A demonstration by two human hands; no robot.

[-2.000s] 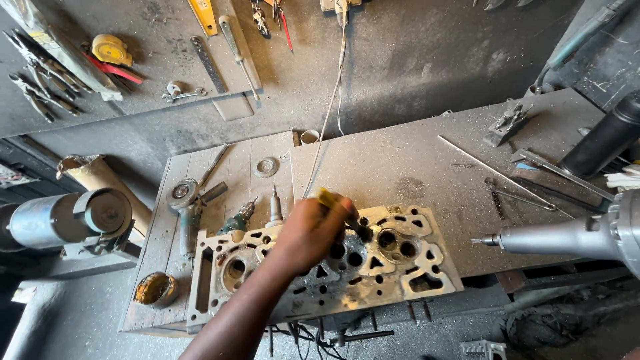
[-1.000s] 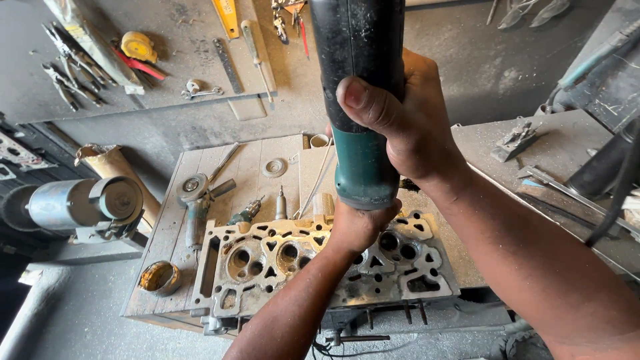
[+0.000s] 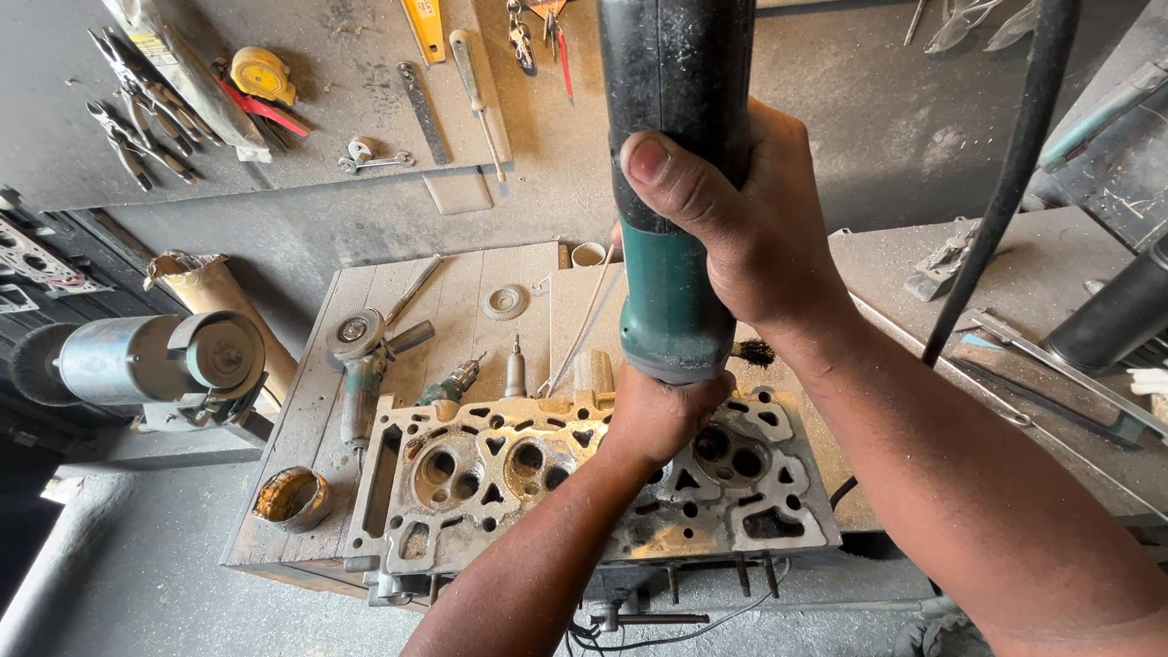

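My right hand (image 3: 730,201) is wrapped around the body of a black and green corded power grinder (image 3: 671,283), which stands upright in view. Below it, my left hand (image 3: 662,411) is closed at the tool's lower end; what its fingers hold there is largely hidden. Under both hands lies an engine cylinder head (image 3: 584,493), its combustion chambers and valve ports facing up, with yellowish patches on the metal. The bristles of a dark brush (image 3: 754,353) show just right of the grinder's lower end.
An angle grinder (image 3: 360,383), a smaller green tool (image 3: 452,381) and an open tin (image 3: 292,499) sit on the bench's left part. A bench grinder (image 3: 160,359) stands farther left. Long rods and a caliper-like tool (image 3: 1068,365) lie at right. A black cable (image 3: 1008,182) hangs beside my right forearm.
Two seconds ago one hand with a yellow-handled item was over the cylinder head; the power grinder and my right hand have since come into view. The grinder stays upright between the last two frames.
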